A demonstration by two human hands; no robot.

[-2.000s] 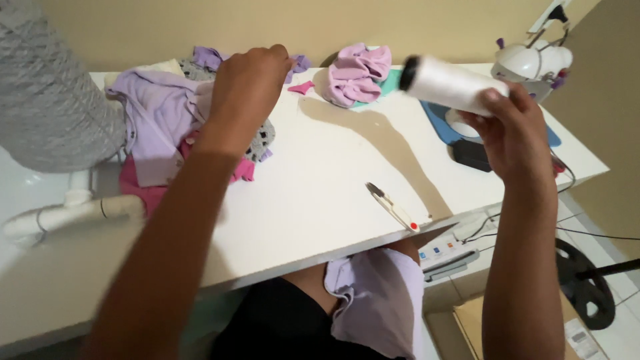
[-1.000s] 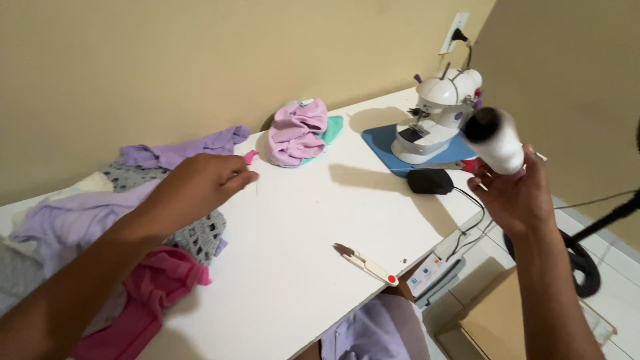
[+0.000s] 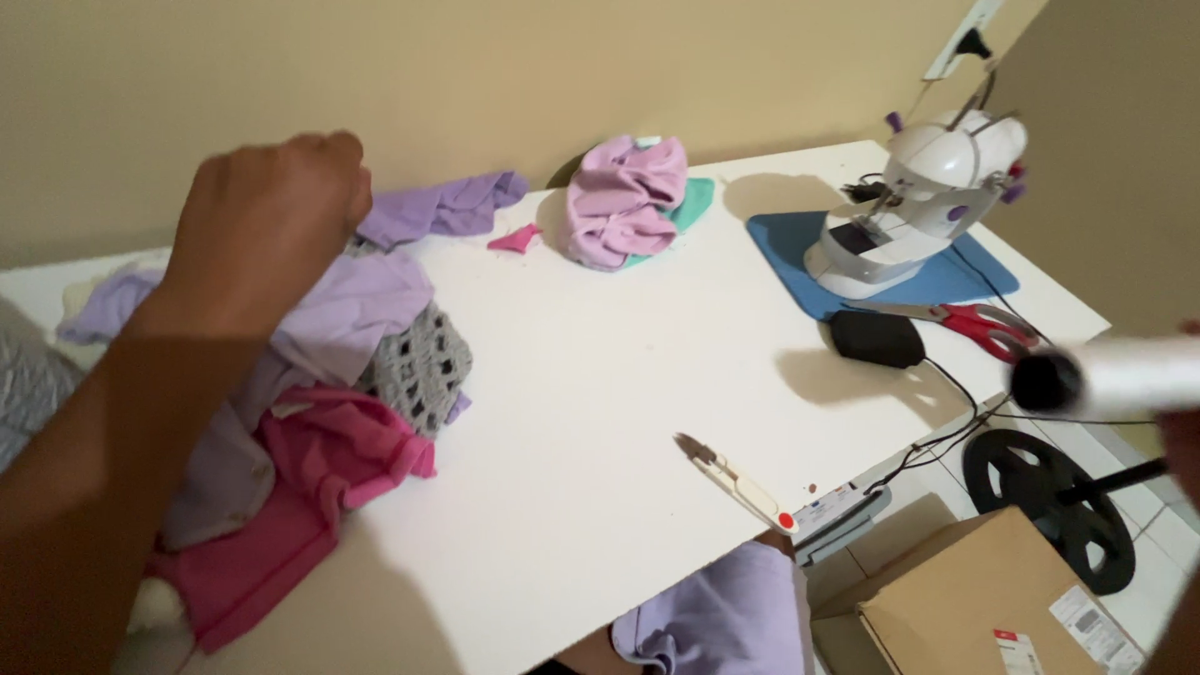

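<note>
My left hand (image 3: 272, 225) is raised over the pile of clothes at the left, its fingers curled together; whether a thread is between them cannot be made out. Below it lie a lilac garment (image 3: 356, 305), a pink garment (image 3: 342, 441) and a grey crocheted piece (image 3: 427, 366). At the right edge my right hand (image 3: 1181, 459), mostly out of view, is round a white thread spool (image 3: 1134, 375) with a dark hollow end. White thread snips (image 3: 741, 483) with a red dot lie near the table's front edge.
A white mini sewing machine (image 3: 914, 206) stands on a blue mat (image 3: 787, 253), beside a black foot pedal (image 3: 877, 338) and red-handled scissors (image 3: 984, 328). Folded pink fabric (image 3: 623, 202) lies near the wall. Cables hang over the right edge, above a cardboard box (image 3: 975, 600).
My left hand has risen from beside the small pink scrap to above the lilac clothes. The spool, fully in view before, is now cut off at the right edge.
</note>
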